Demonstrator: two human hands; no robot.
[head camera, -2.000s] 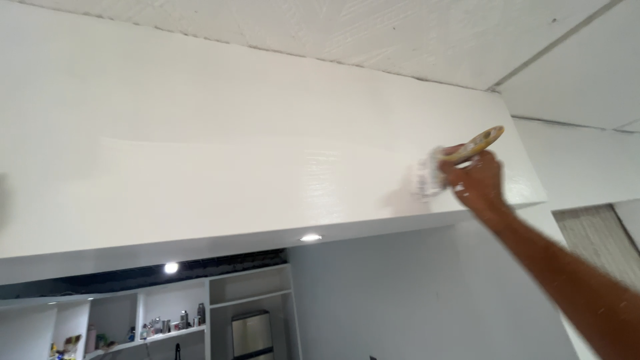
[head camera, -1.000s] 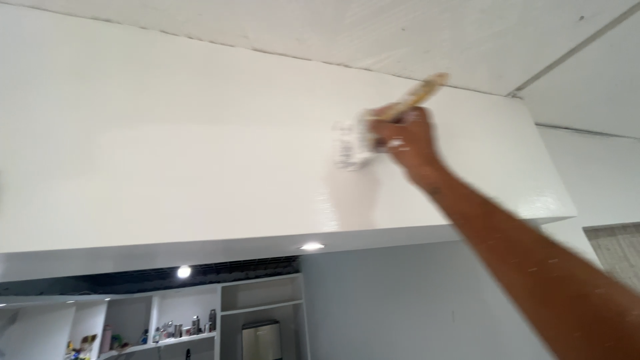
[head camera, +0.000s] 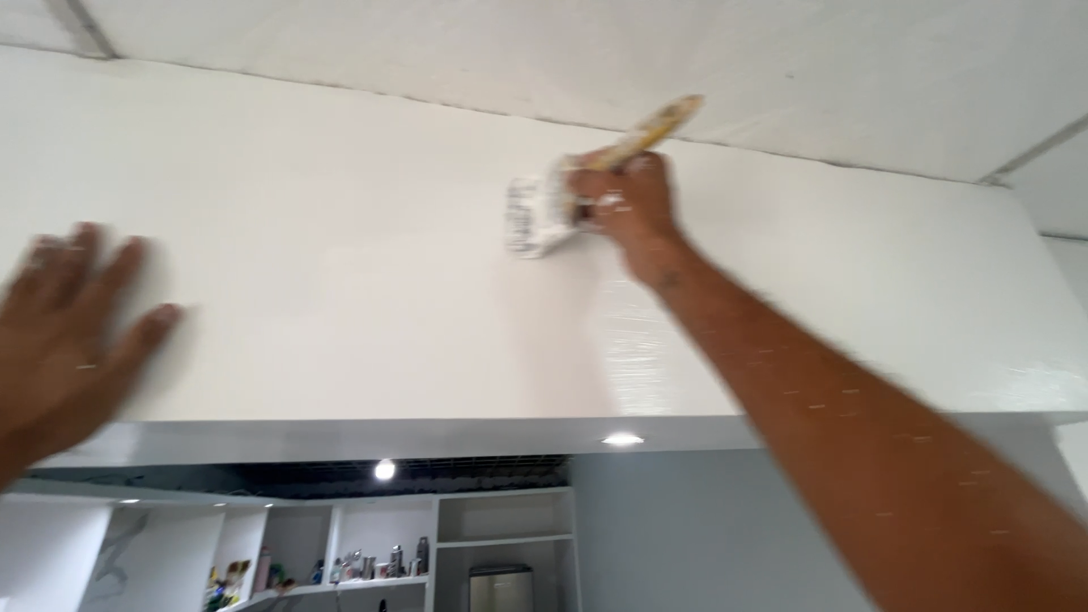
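My right hand (head camera: 633, 200) grips a wide paintbrush (head camera: 650, 132) by its wooden handle, which points up and right. The brush's bristle end, coated in white paint, is at the white wall panel (head camera: 340, 255), right of its middle, below the ceiling joint. Motion blurs the brush. Wet-looking, shiny paint shows on the panel under the brush and at its lower right. At the left edge, my left hand (head camera: 72, 340) is spread against or close to the panel and holds nothing. White paint specks dot my right hand and forearm.
A white ceiling (head camera: 476, 59) meets the panel's top edge. Below is the panel's underside with a recessed light (head camera: 622, 439). Beyond it stand white shelves (head camera: 501, 539) with bottles and other items, a steel-fronted appliance (head camera: 501, 588), and a grey wall (head camera: 705, 518).
My right hand has moved left along the panel with the paintbrush still in its grip. My left hand has come into view at the left. The view has shifted.
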